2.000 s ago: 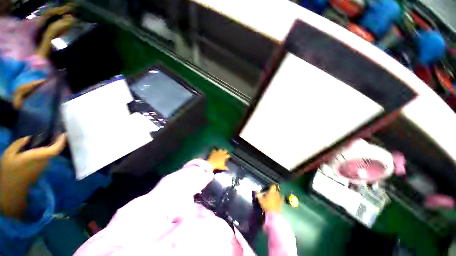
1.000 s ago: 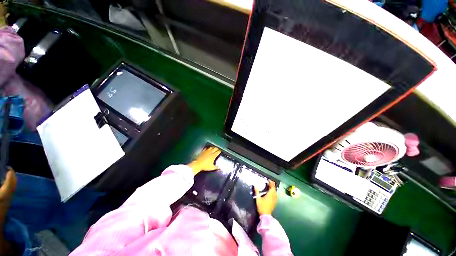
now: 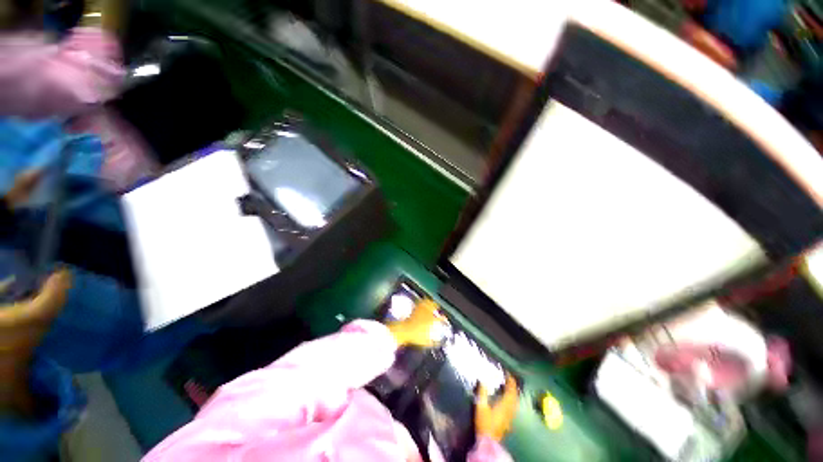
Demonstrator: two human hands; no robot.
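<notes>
The frame is blurred. A dark foam tray with glossy black tablets [image 3: 465,361] lies on the green bench in front of me, bright glare on its far part. My left hand [image 3: 418,325] lies over the tray's far left part, fingers pointing right; whether it grips anything is too blurred to tell. My right hand [image 3: 496,408] is at the tray's right edge with its fingers up; any thin thing in it cannot be made out. Pink sleeves cover the near left of the tray.
A large black board with a white sheet [image 3: 605,235] stands just beyond the tray. A small yellow object [image 3: 550,411] and a pink-white fan [image 3: 708,356] are at right. At left are a tray stack with a tablet [image 3: 302,180], a white paper [image 3: 198,239] and a blue-sleeved person's hand [image 3: 34,311].
The view has turned and blurred, shifting the board and fan right and down. My left hand has moved from the tray's far left corner inward over the tray. My right hand stays near the right edge.
</notes>
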